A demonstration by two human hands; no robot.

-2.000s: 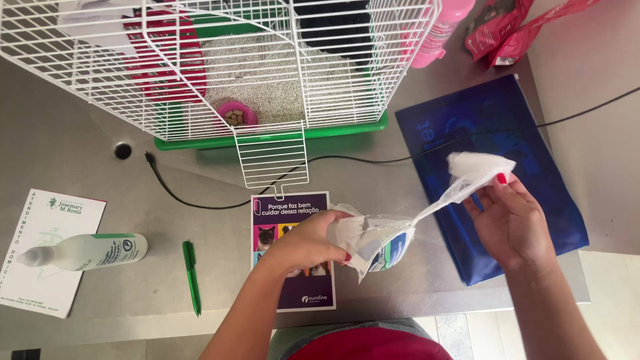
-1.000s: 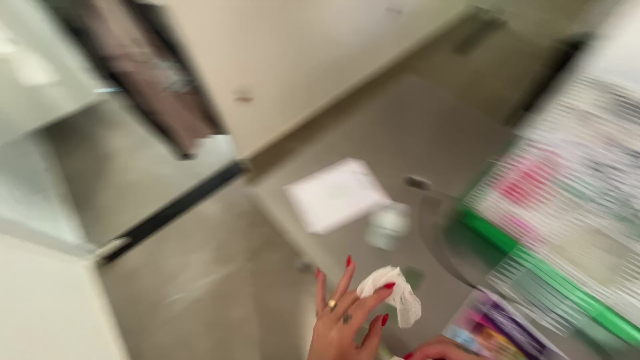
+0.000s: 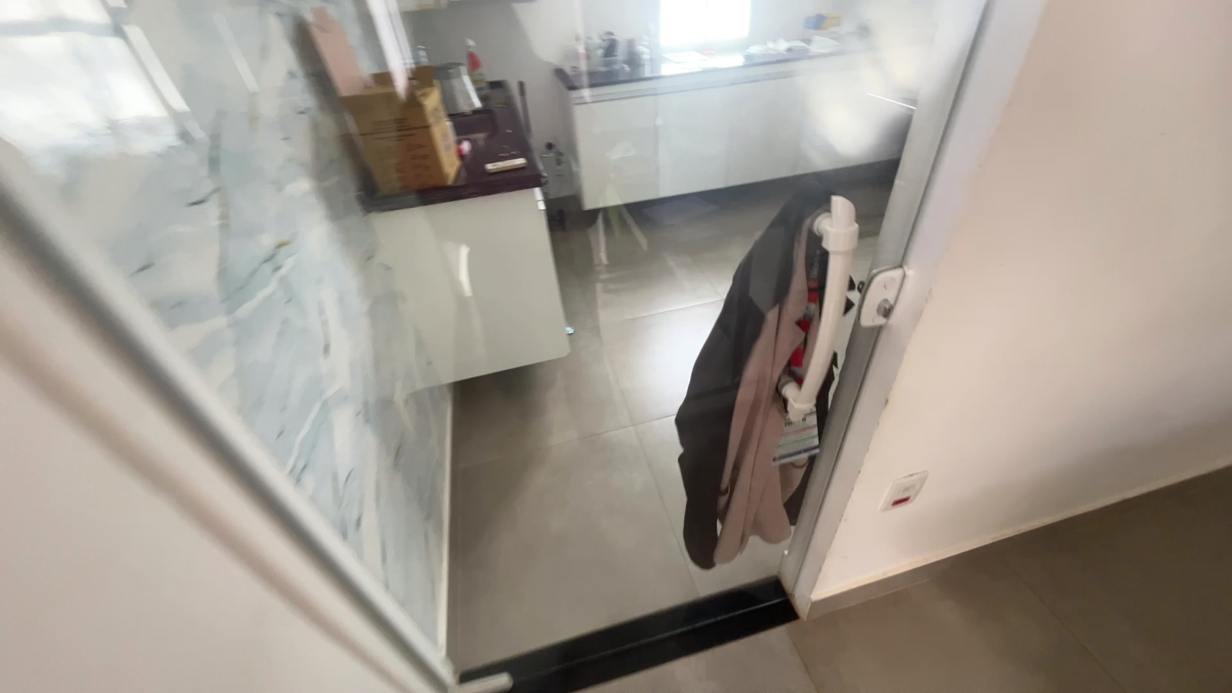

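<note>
Neither my left hand nor my right hand shows in the head view, so what they hold cannot be seen. In front of me is a glass door (image 3: 577,500) with a white tubular handle (image 3: 835,308) near its right edge. A dark and dusty-pink garment (image 3: 741,414) hangs at the handle; part of it is hidden behind the handle. A metal lock plate (image 3: 881,296) sits on the frame beside it.
Through the glass, a cardboard box (image 3: 399,140) stands on a dark countertop (image 3: 496,144) above a white cabinet (image 3: 472,289). Farther back is a long white counter unit (image 3: 722,125). A black threshold (image 3: 635,640) crosses the doorway; a wall outlet (image 3: 903,491) is at right.
The view has swung far away from the steel table and cage to the glass door. Both hands, one with a white crumpled material a second ago, have left the view.
</note>
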